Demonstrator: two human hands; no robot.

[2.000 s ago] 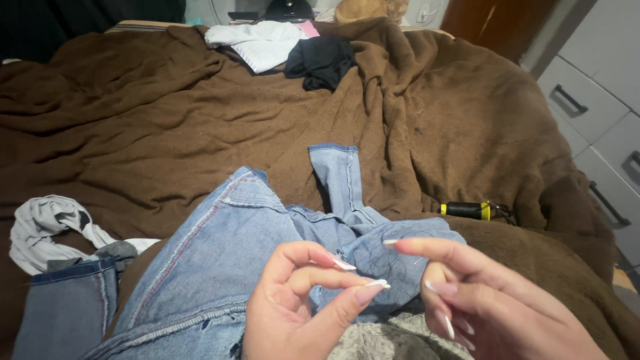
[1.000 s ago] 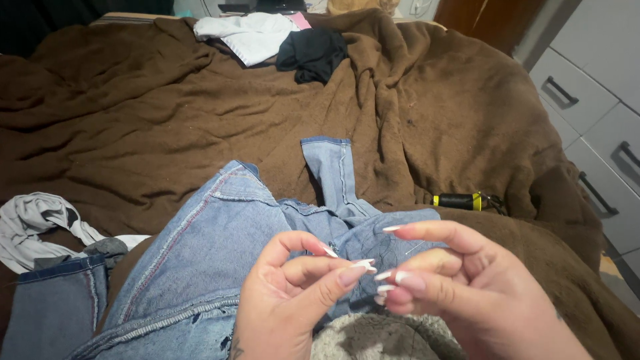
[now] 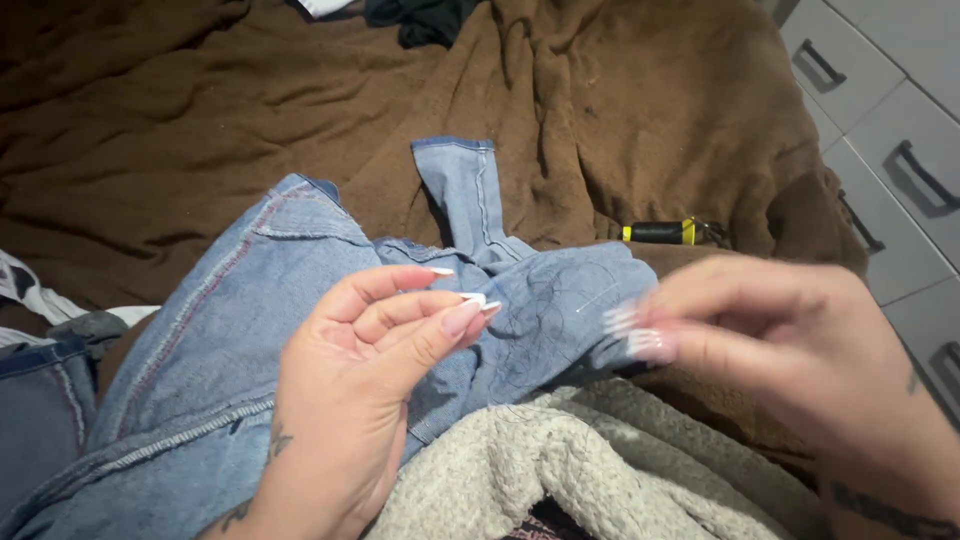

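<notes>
Inside-out blue denim jeans lie across the lap and the brown blanket. Over them is my left hand, its thumb and fingertips pinched together; whatever is between them is too small to tell. My right hand is to the right, blurred, thumb and fingertips close together. A thin, pale needle shows over the denim beside the right fingertips. Loose dark thread lies tangled on the denim between the hands. A spool of black thread with yellow ends rests on the blanket beyond the right hand.
A brown blanket covers the bed. Grey speckled fleecy fabric is bunched in front of me. Black cloth lies at the far side, white and grey cloth at the left. Grey drawers with dark handles stand at the right.
My right hand was close to the left fingertips one second ago and has moved away to the right. My left hand keeps its pinch. The view has tilted down somewhat.
</notes>
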